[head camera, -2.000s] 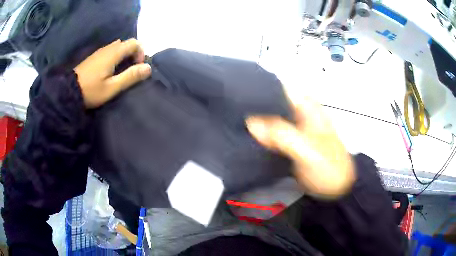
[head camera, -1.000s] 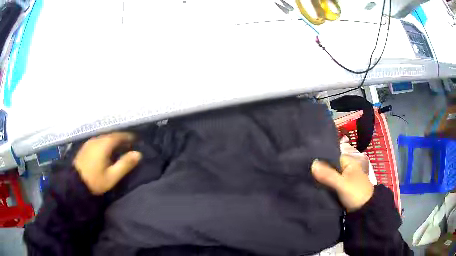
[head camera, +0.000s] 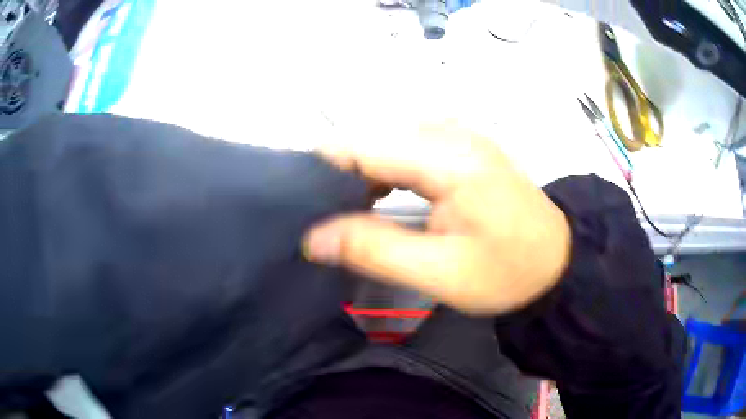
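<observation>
The dark garment piece spreads over the left half of the view, blurred, raised in front of the table edge. My right hand is at its right end, with the thumb and fingers on the cloth edge, pinching it. A pale white patch shows at the bottom left under the cloth. My left hand is not visible; the cloth covers the left side.
The white machine table lies behind. Gold-handled scissors and pink-handled thread snips lie at its right. Part of the sewing machine shows at the top. A blue stool stands at lower right.
The cloth has moved from my lap up and to the left. My right hand has moved left and up with its edge. My left hand has gone out of sight.
</observation>
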